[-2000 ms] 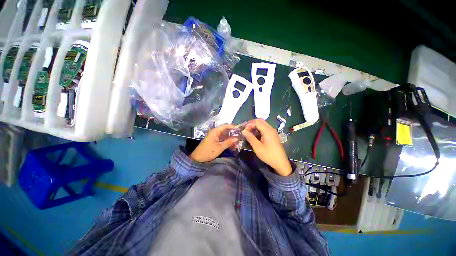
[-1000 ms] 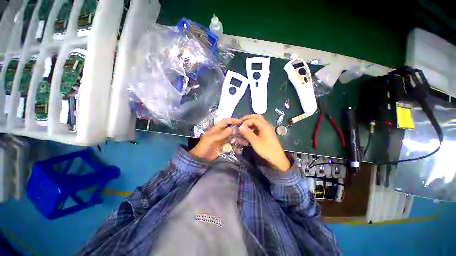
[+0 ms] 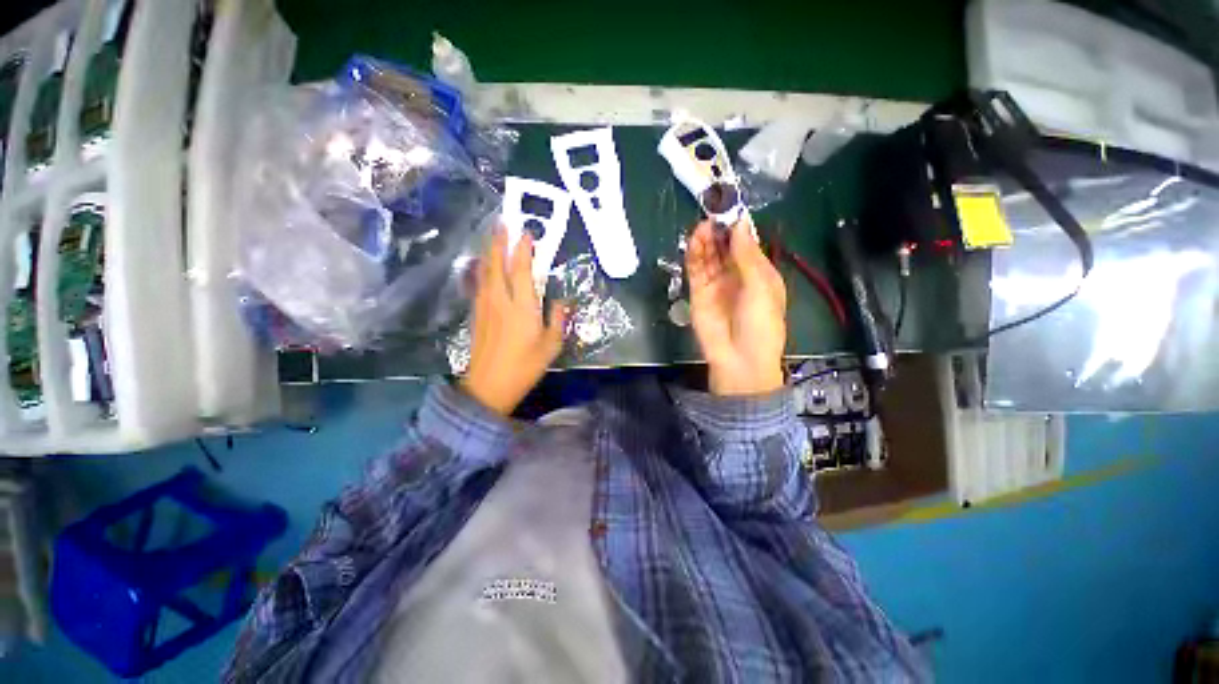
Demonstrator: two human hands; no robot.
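My left hand lies palm down at the left white housing half, its fingers over the narrow handle and not visibly closed on it. My right hand is at the right white shell and pinches a small dark round part at its fingertips. Its fingers hide the shell's handle. Another white housing half lies between the hands. A small clear bag lies on the mat just right of my left hand.
A large plastic bag and white foam trays with green boards stand left. Red-handled pliers, a thick black tool and a black box with a yellow label are right. An open carton sits below the bench edge.
My hands have parted and moved forward from the bench edge, left to the left shell, right to the right shell. The small bag is out of my hands, on the mat. The view has shifted.
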